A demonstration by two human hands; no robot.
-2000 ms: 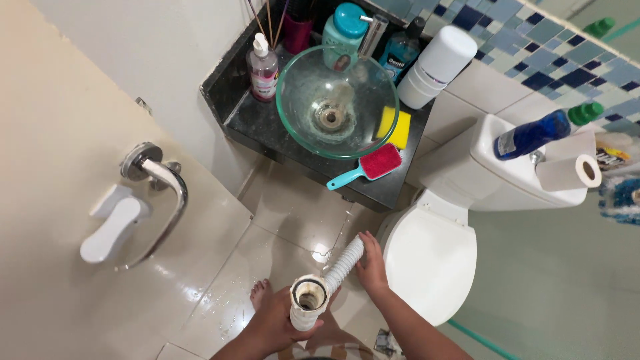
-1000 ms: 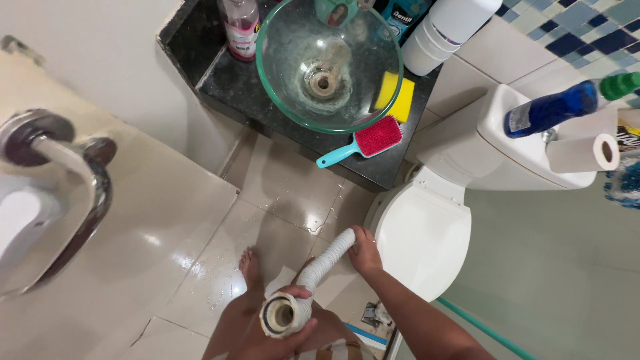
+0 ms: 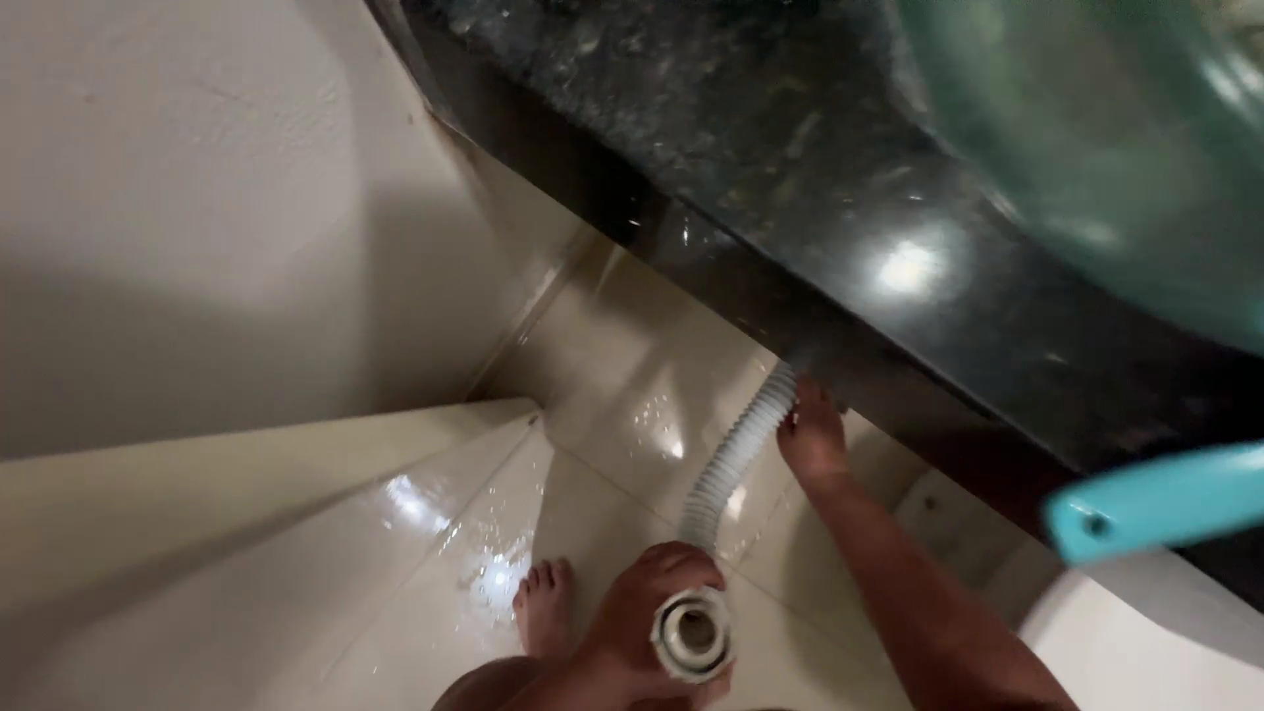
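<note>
A corrugated flexible drain hose (image 3: 736,459), whitish grey, runs from low centre up to the underside of the black stone countertop. My left hand (image 3: 657,612) is wrapped around its lower end, just behind the round threaded fitting (image 3: 694,635), whose open mouth faces the camera. My right hand (image 3: 815,425) grips the hose near its far end, close beneath the counter's front edge. The counter hides the far end of the hose and the tips of some fingers.
The black stone countertop (image 3: 770,148) carries a green glass basin (image 3: 1106,128) and the turquoise handle of a brush (image 3: 1155,499), which juts over the edge. White toilet (image 3: 1155,642) at lower right, door (image 3: 247,454) at left, wet tiled floor (image 3: 632,365) and my bare foot (image 3: 543,602) below.
My right hand has carried the hose's far end from beside the toilet to under the counter's edge. My left hand still holds the fitting end. The view has moved much closer to the counter.
</note>
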